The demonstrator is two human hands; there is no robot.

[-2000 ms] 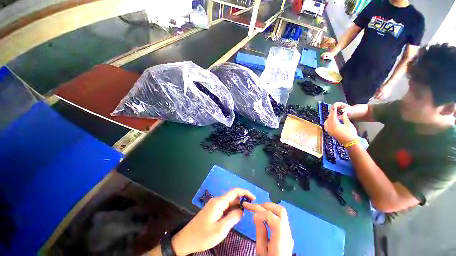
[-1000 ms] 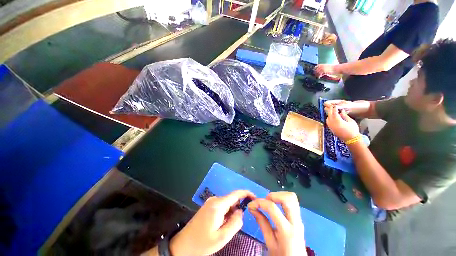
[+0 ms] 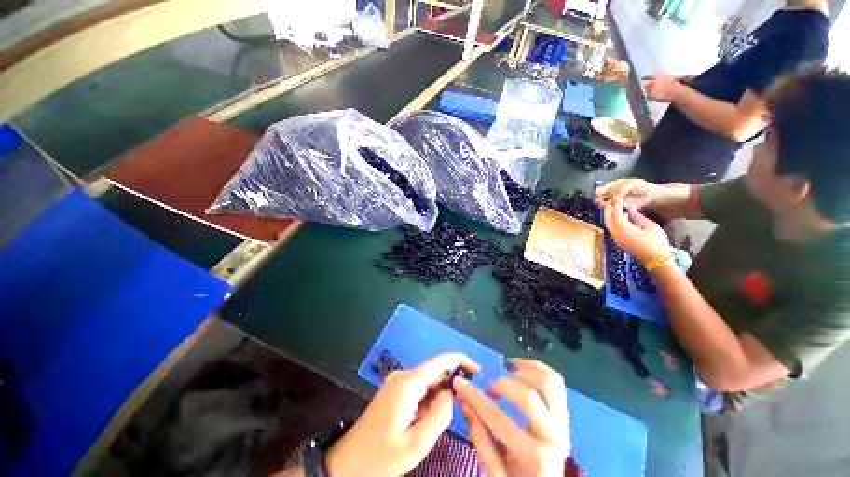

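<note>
My left hand (image 3: 396,421) is at the bottom centre, over the blue board (image 3: 596,424). It pinches a small black part (image 3: 458,375) between thumb and fingertips. My right hand (image 3: 517,419) is just to the right, its fingertips against the same part; whether they grip it or a tiny piece is too small to tell. A few loose black parts (image 3: 385,362) lie at the board's left end, beside my left hand. The rest of the board under my hands is partly hidden.
Black part piles (image 3: 438,253) lie beyond the board, beside a shallow tan box (image 3: 565,246). Two bulging clear bags (image 3: 326,172) stand behind. A seated person (image 3: 783,252) works at the right over a blue tray (image 3: 643,298). Another person (image 3: 736,102) stands farther back.
My hands stay together at the part, with my right fingers shifting slightly around it. The standing person's hand has moved away from the round dish. The seated person's hands have shifted slightly.
</note>
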